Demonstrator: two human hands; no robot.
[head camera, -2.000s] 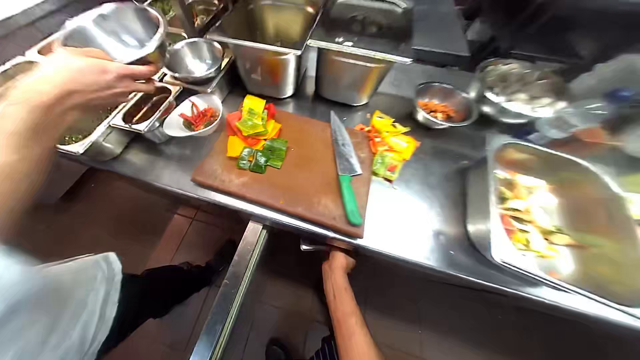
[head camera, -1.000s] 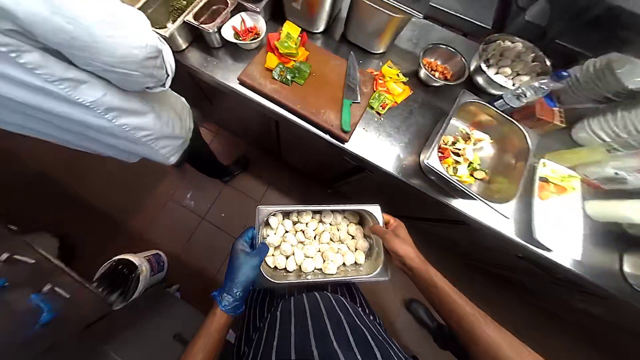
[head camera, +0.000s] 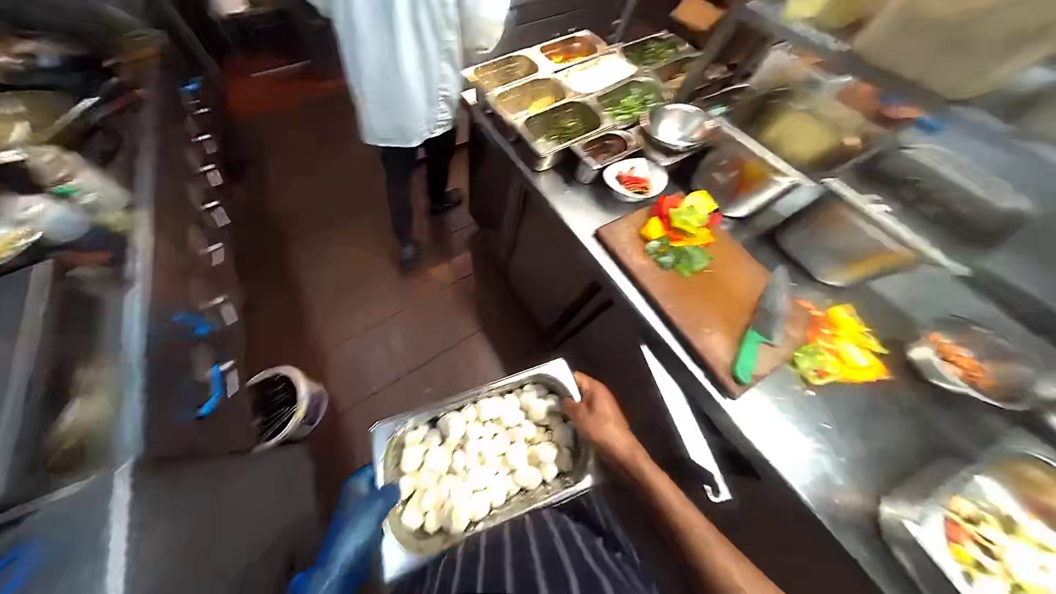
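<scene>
A rectangular steel pan (head camera: 569, 375) full of whitish round pieces, possibly button mushrooms (head camera: 487, 450), is held before my striped apron, its right end tilted up in view. My left hand (head camera: 355, 520), in a blue glove, grips its left end; blur hides the fingers. My bare right hand (head camera: 598, 412) holds the right end. On the counter to the right, a brown cutting board (head camera: 685, 305) bears cut red, yellow and green peppers (head camera: 685, 227) and a green-handled knife (head camera: 763, 326). More yellow pepper pieces (head camera: 841, 346) lie beside the board.
A person in a white coat (head camera: 404, 74) stands ahead in the aisle. Steel pans of ingredients (head camera: 565, 120) and a bowl of red strips (head camera: 635, 177) line the counter (head camera: 784, 437). A white bucket (head camera: 309, 404) stands at left, near another worktop (head camera: 136, 330). A pan of scraps (head camera: 916, 528) is at lower right.
The view has swung left along the aisle. The pan of whitish pieces, in both hands one second ago, is still held by both. The person in the white coat now stands farther off.
</scene>
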